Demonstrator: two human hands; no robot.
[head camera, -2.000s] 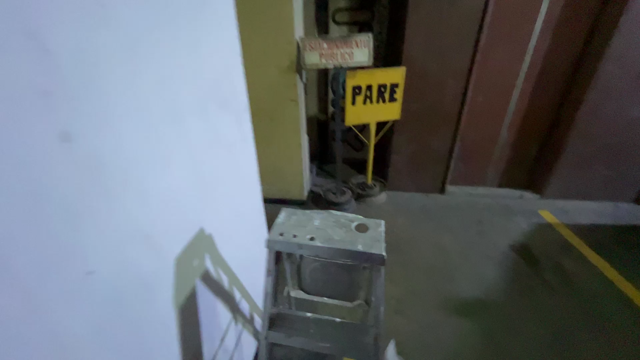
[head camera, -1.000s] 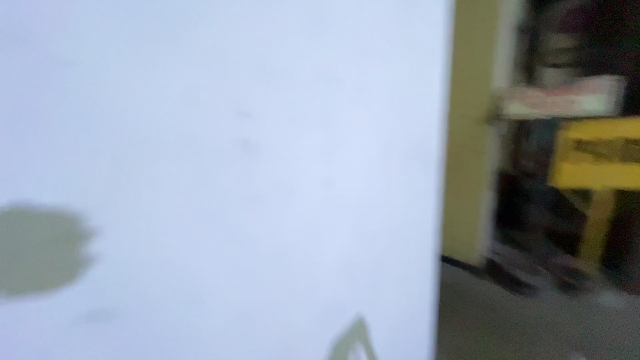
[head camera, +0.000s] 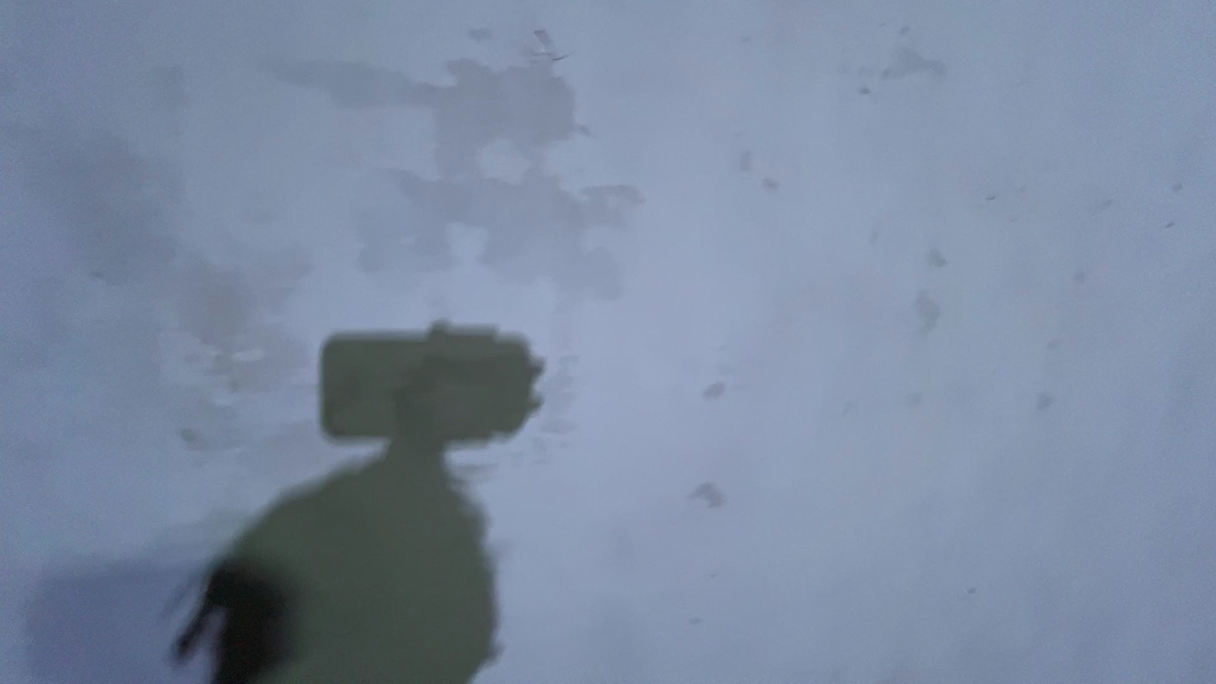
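Neither my left hand nor my right hand can be made out in the head view. A pale wall (head camera: 855, 332) fills the picture, with grey patches (head camera: 513, 104) at its upper left and small dark marks scattered over it. On the wall at lower left falls a greenish shadow (head camera: 380, 570) of a rounded shape, topped by a rectangular shadow (head camera: 427, 385) like that of a mounted device. A blurred black thing (head camera: 252, 622) overlaps the shadow near the bottom edge; I cannot tell what it is.
The wall surface spans the view from edge to edge. A darker bluish shaded area (head camera: 104, 617) lies at the lower left. No floor shows.
The view has swung far onto the wall. The metal stepladder, seen two seconds ago, and the yellow sign on its stand are out of view.
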